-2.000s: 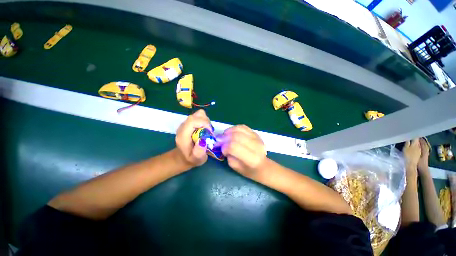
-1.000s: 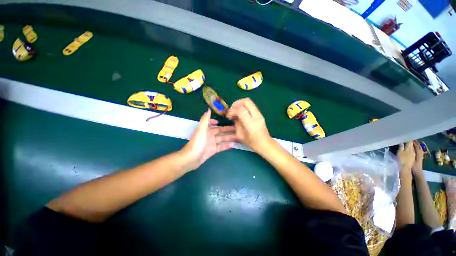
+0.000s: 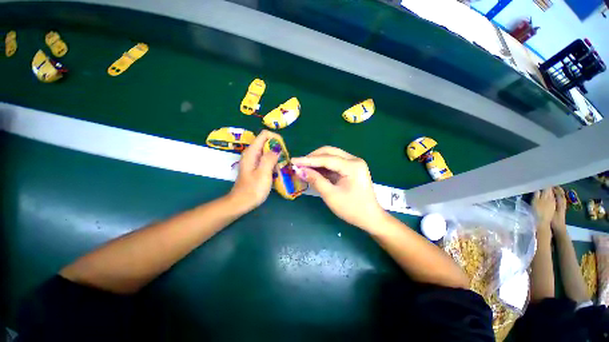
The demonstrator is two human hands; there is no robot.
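Note:
My left hand (image 3: pixel 255 175) holds an open yellow toy shell (image 3: pixel 288 186) above the pale metal rail. The shell's hollow side shows, with a blue part inside and a green patch near its upper end. My right hand (image 3: pixel 344 182) is at the shell's right side, thumb and index finger pinched on a small whitish piece at its edge, likely the wire connector. The exact grip is blurred. A yellow shell with its hollow side showing (image 3: pixel 230 138) lies on the belt just behind my left hand.
More yellow shells (image 3: pixel 283 113) and flat yellow pieces (image 3: pixel 128 59) lie on the green belt (image 3: pixel 180 87). A clear bag of gold-tan parts (image 3: pixel 477 267) and a white round cap (image 3: pixel 433 226) are beside my right forearm. Another person's hands (image 3: pixel 549 206) work at the far right, beyond a grey bar (image 3: pixel 494 170).
The earlier closed unit has left my hands; a different, open shell is now in my left hand, with my right fingers at its edge. The units on the belt have shifted right.

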